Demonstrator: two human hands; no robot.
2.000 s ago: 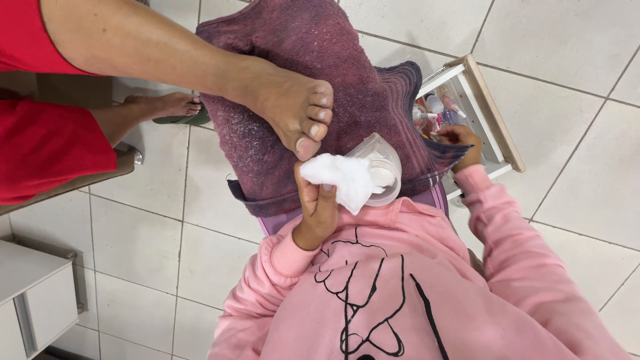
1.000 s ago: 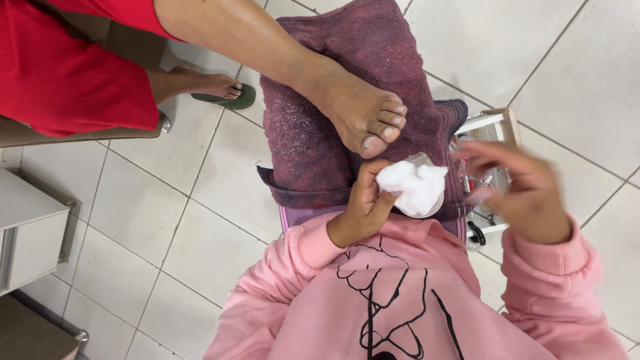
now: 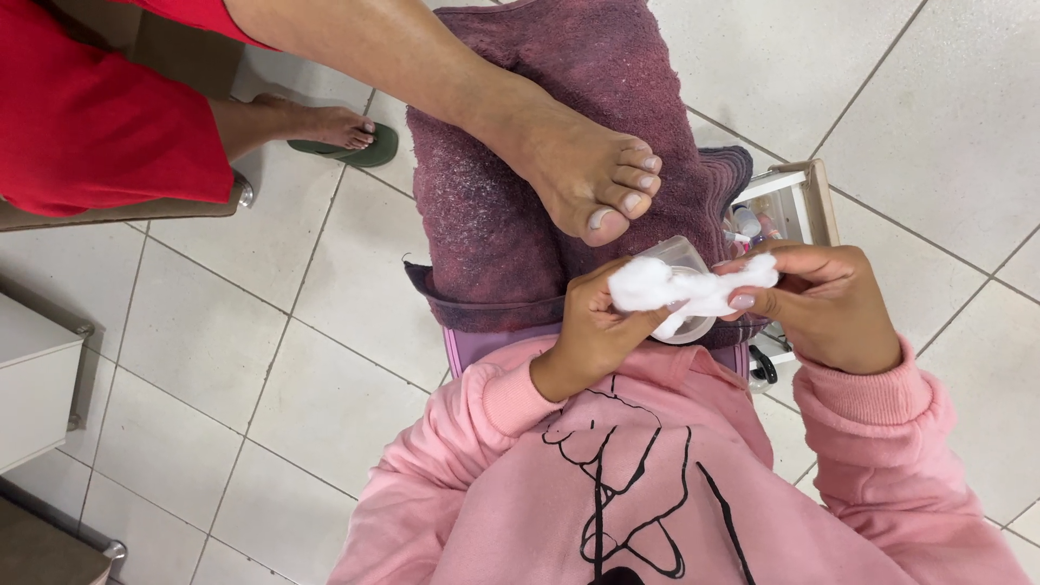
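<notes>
A white piece of cotton wool (image 3: 703, 291) is stretched between my two hands. My left hand (image 3: 597, 325) grips its left part between thumb and fingers. The right end is pinched by my right hand (image 3: 825, 302) between thumb and fingertips. Behind and below the cotton is a clear plastic cup (image 3: 678, 252), lying near my lap at the towel's edge. Just beyond my left hand, another person's bare foot (image 3: 577, 175) rests on a maroon towel (image 3: 487, 236) spread over my lap, its toes toward me.
An open drawer (image 3: 819, 203) with small bottles (image 3: 745, 219) stands right of the towel. At the left are the person's other foot (image 3: 333, 128) on a green flip-flop (image 3: 380, 148), a brown seat and a white cabinet (image 3: 36, 374). White tiles (image 3: 349, 268) cover the floor.
My right hand was at the drawer, then rose blurred beside the cotton, and now pinches its right end. The cotton is now drawn out wider. The view has shifted.
</notes>
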